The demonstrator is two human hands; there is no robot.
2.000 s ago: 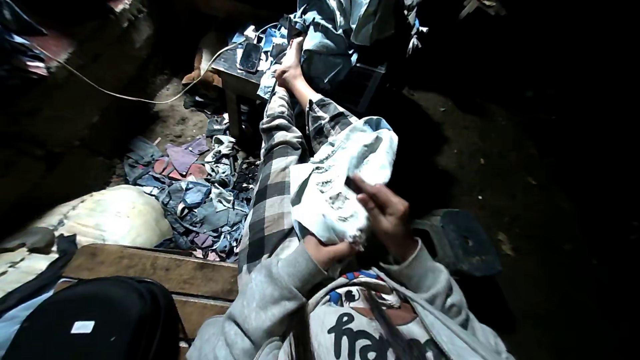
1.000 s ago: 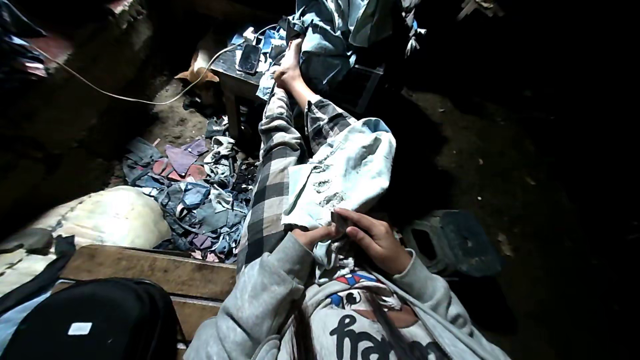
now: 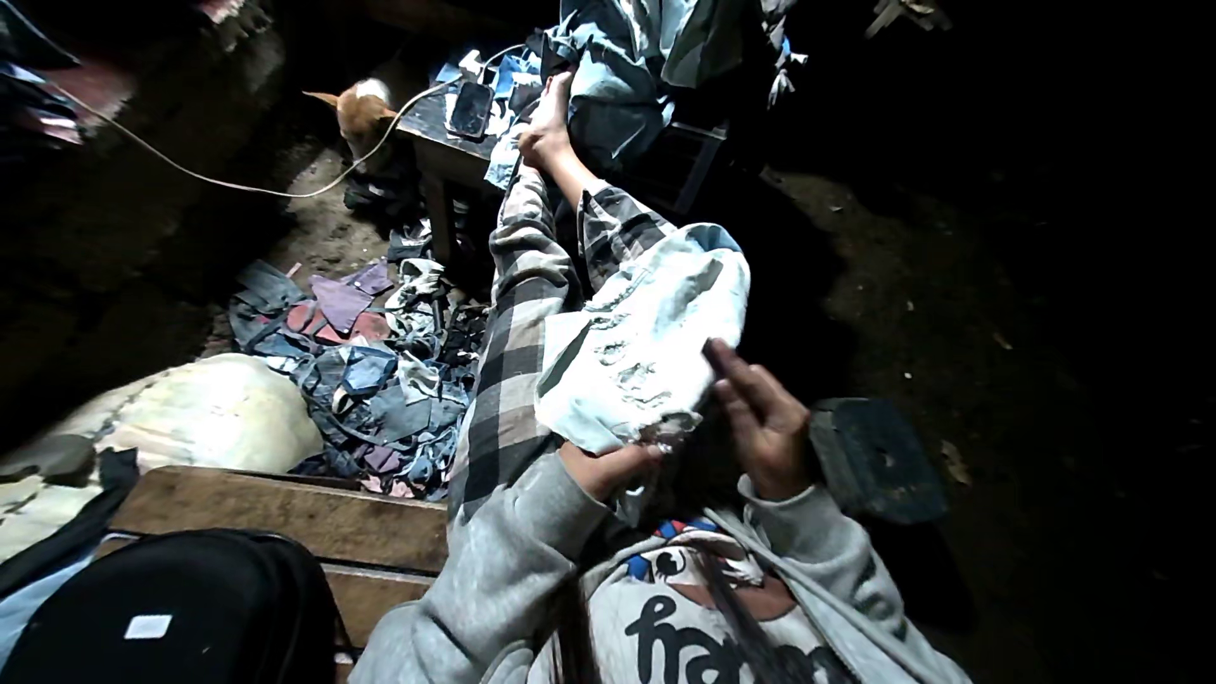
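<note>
A pale, light-blue denim piece (image 3: 655, 332) with frayed, ripped patches lies over my lap and legs in checked trousers. My left hand (image 3: 608, 465) grips its lower edge, thumb on top near a frayed patch. Beside the cloth's right edge is my right hand (image 3: 765, 423), raised, with fingers extended toward the cloth; a small dark item may be at its fingertips, too unclear to name. My bare foot (image 3: 546, 128) rests on a low wooden table (image 3: 442, 152) next to more denim cloth (image 3: 617, 85).
Denim scraps (image 3: 389, 408) are heaped on the floor at the left, near a stuffed pale sack (image 3: 218, 413). A black case (image 3: 180, 608) lies on the wooden bench (image 3: 285, 513). A phone (image 3: 469, 109), a cable (image 3: 285, 194) and a brown-and-white animal (image 3: 364, 114) are farther back. A dark stool (image 3: 879, 461) stands right.
My right hand was at the cloth's lower edge beside my left hand one second ago; it has moved up and right, away from it. The animal's head shows more beside the table.
</note>
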